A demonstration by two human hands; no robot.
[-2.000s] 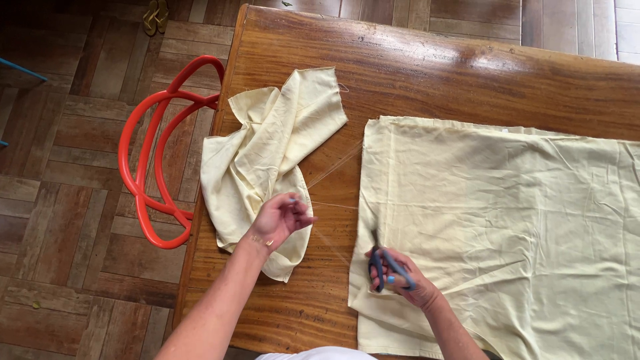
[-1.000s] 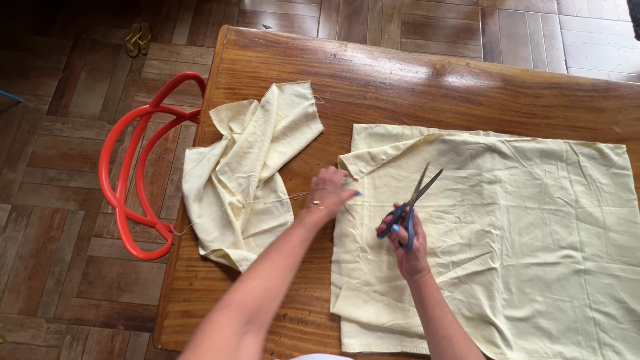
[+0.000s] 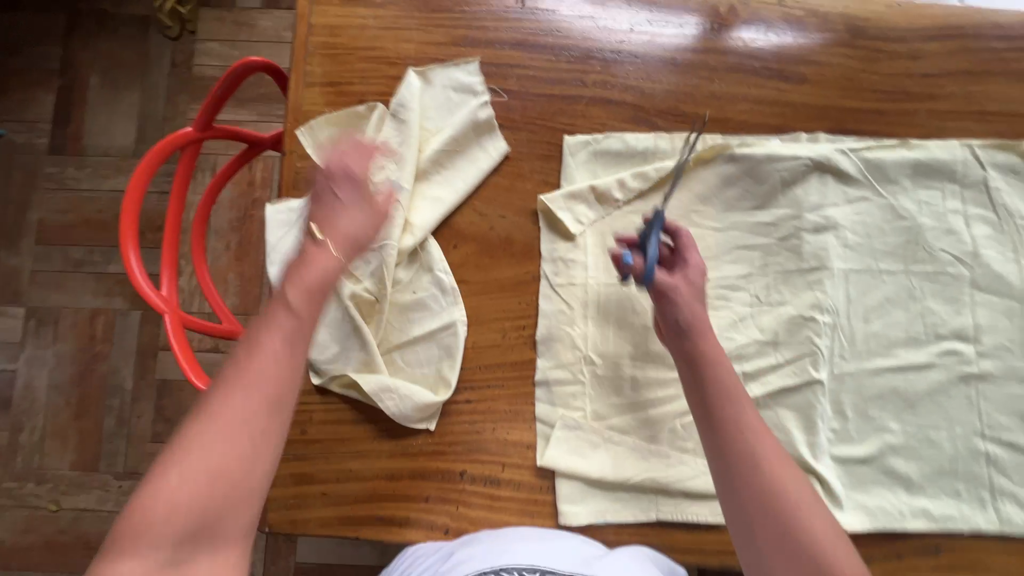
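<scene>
A crumpled piece of pale yellow fabric (image 3: 448, 152) lies on the left part of the wooden table. My left hand (image 3: 352, 192), blurred, is over its upper left part; whether it grips anything cannot be told. My right hand (image 3: 676, 276) holds scissors (image 3: 654, 240) with dark blue handles, their blades nearly together and pointing up and away. Beneath that hand a larger pale yellow cloth (image 3: 888, 336) is spread out, wrinkled, its upper left edge folded over and a lower left flap turned.
A red tubular chair back (image 3: 180, 224) stands against the left edge of the wooden table (image 3: 496, 480). Beyond it are the tiled floor (image 3: 80, 352) and a pair of yellow sandals (image 3: 174, 16).
My left hand has moved from the large cloth's left edge to the crumpled fabric. The scissors' blades, apart one second ago, are now nearly together. The view has shifted closer.
</scene>
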